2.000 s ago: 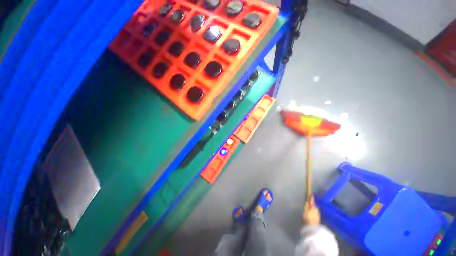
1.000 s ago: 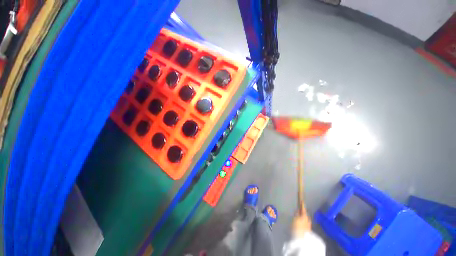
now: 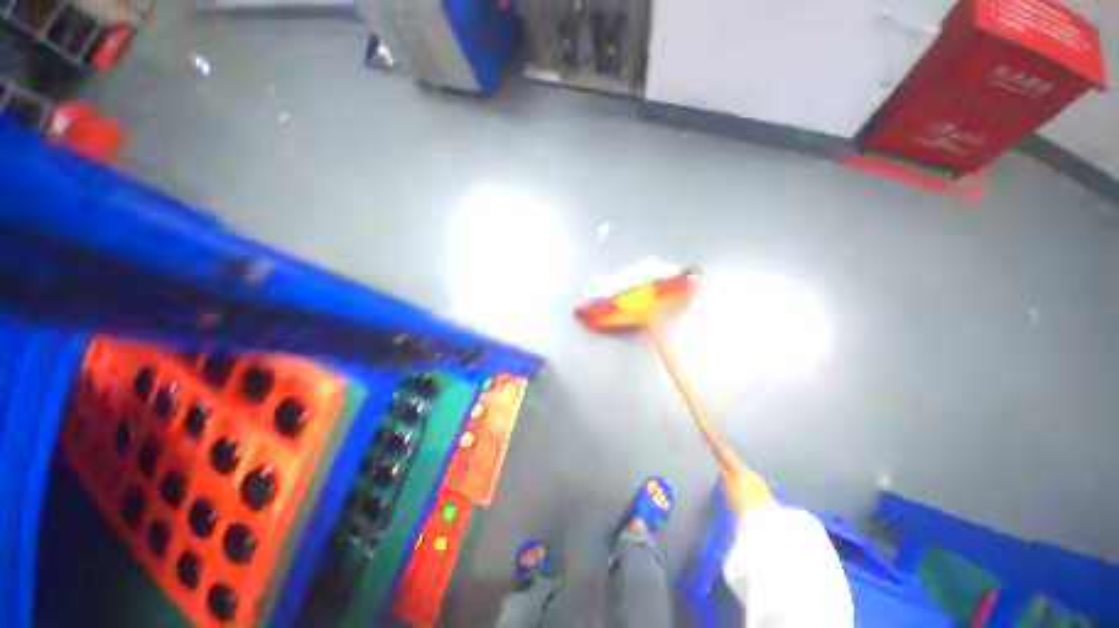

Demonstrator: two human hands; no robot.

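The broom [image 3: 641, 303] has its red-orange head with a yellow-green patch on the grey floor, right of the rack's corner. White litter [image 3: 632, 275] lies along the far side of the head. A small white scrap shows farther out. The light wooden-looking handle runs down to my right hand [image 3: 746, 488], which is closed around it at the bottom right, with a white sleeve behind. My left hand is not in view.
A blue rack [image 3: 282, 294] with an orange tray [image 3: 203, 466] of dark round items and lit strips stands left. A blue stool [image 3: 877, 589] is behind my right arm. A red box [image 3: 988, 92] and a cream-and-blue machine [image 3: 430, 43] stand by the wall. Bright glare marks the floor.
The view has turned, bringing the red box and machine in. The broom has moved past the rack's corner, its handle now slanting up-left. The stool is now partly covered by my arm.
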